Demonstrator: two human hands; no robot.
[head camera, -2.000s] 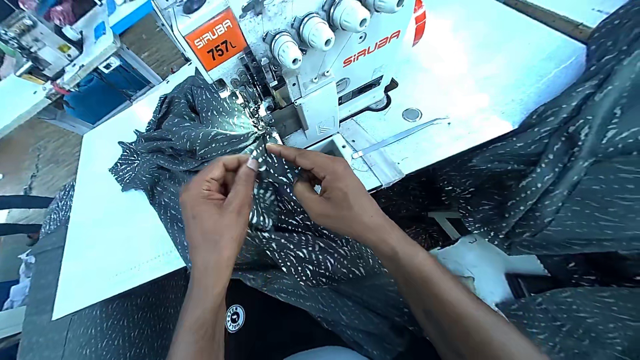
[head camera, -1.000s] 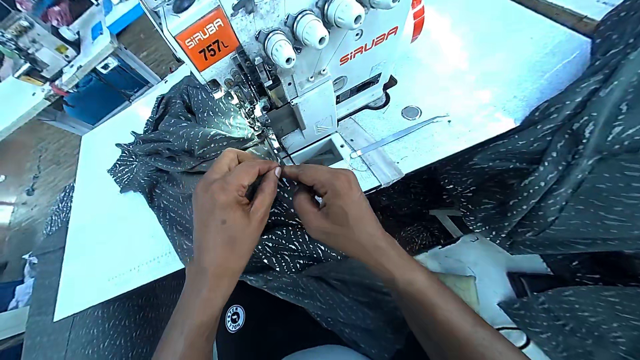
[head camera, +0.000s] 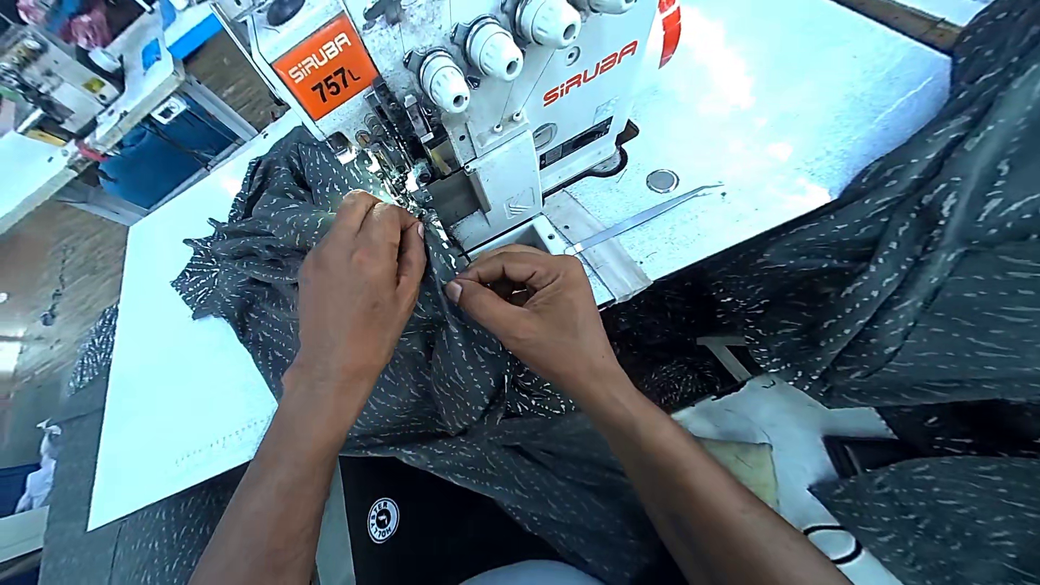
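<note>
A white Siruba overlock sewing machine (head camera: 504, 122) stands at the top centre, its lit needle area over dark grey fabric with white flecks (head camera: 276, 211). My left hand (head camera: 357, 284) pinches the fabric edge close to the presser foot. Lower and to the right, my right hand (head camera: 536, 309) grips the same edge between thumb and forefinger, beside the machine's front corner. The edge runs between both hands toward the foot. Gathered cloth lies left of the machine and hangs down over the table's front. The needles themselves are too small to make out.
Metal tweezers (head camera: 642, 218) lie on the white table (head camera: 756, 122) right of the machine. More flecked fabric (head camera: 918, 244) is heaped at the right. Another workstation with a blue bin (head camera: 166, 154) stands at the upper left. Below the table is a pale machine part (head camera: 780, 422).
My hands, close together at the fabric edge before, are now apart, the left nearer the presser foot and the right farther down the edge.
</note>
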